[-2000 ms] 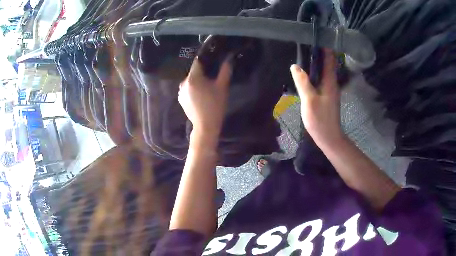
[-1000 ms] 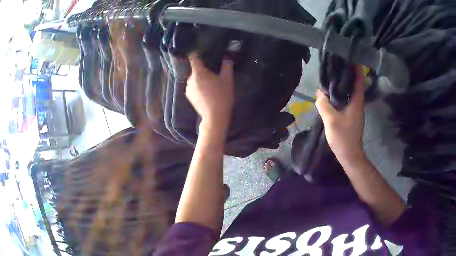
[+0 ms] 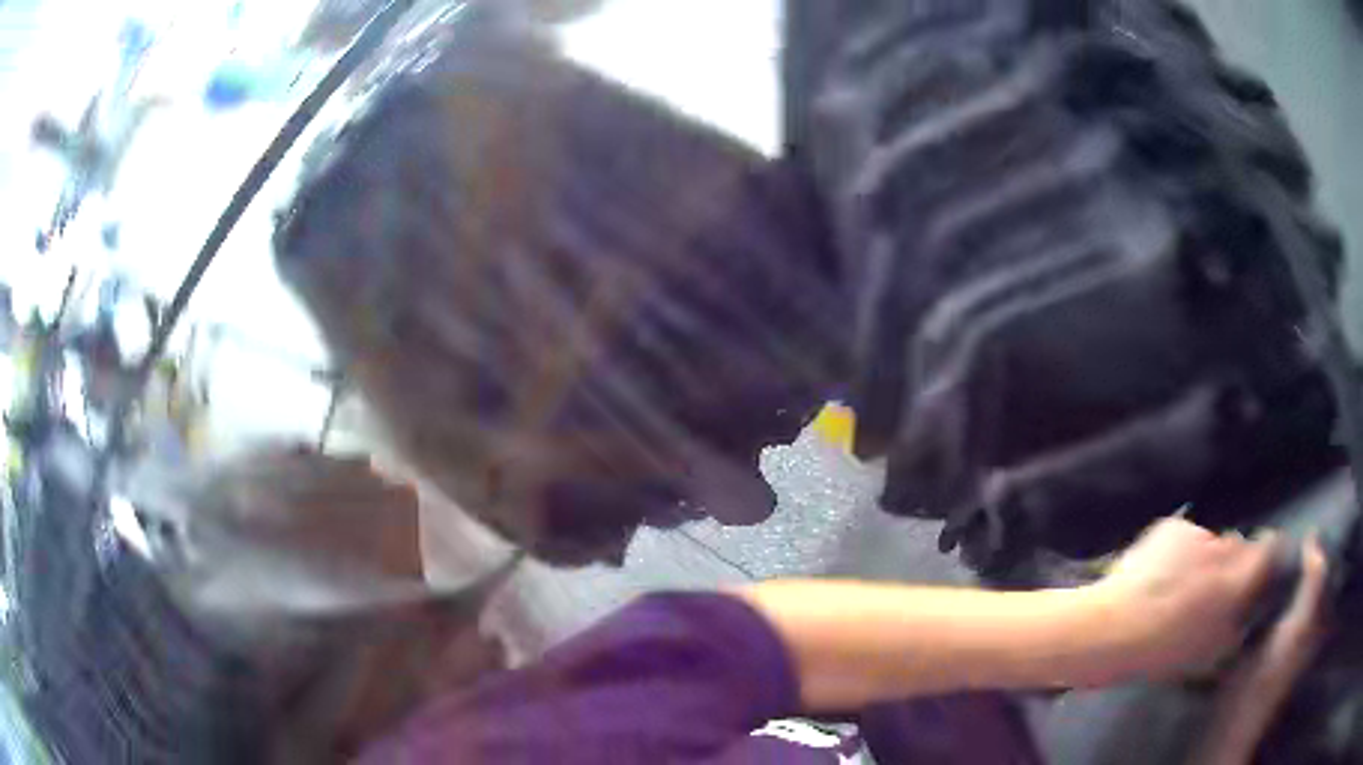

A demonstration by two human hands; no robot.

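Observation:
My left hand (image 3: 1188, 595) is at the lower right, its arm stretched across from the left in a purple sleeve. Its fingers are curled round dark cloth, somewhat blurred. My right hand (image 3: 1283, 650) is just beyond it near the right edge, partly cut off and blurred, with dark cloth between the two hands; its grip is unclear. Dark garments (image 3: 1106, 329) hang in a dense row above the hands. Another mass of dark garments (image 3: 568, 299) hangs left of them, blurred. No hooks or labels can be made out.
Grey floor (image 3: 837, 516) shows between the garment rows, with a yellow mark (image 3: 836, 426) on it. A thin dark rail (image 3: 247, 194) slants at the upper left. A blurred brownish box-like thing (image 3: 337, 516) stands at the lower left.
The view has swung round, and the near rail is no longer seen. My hands have gone from the middle and right to close together at the lower right. My left hand has left the hanging row.

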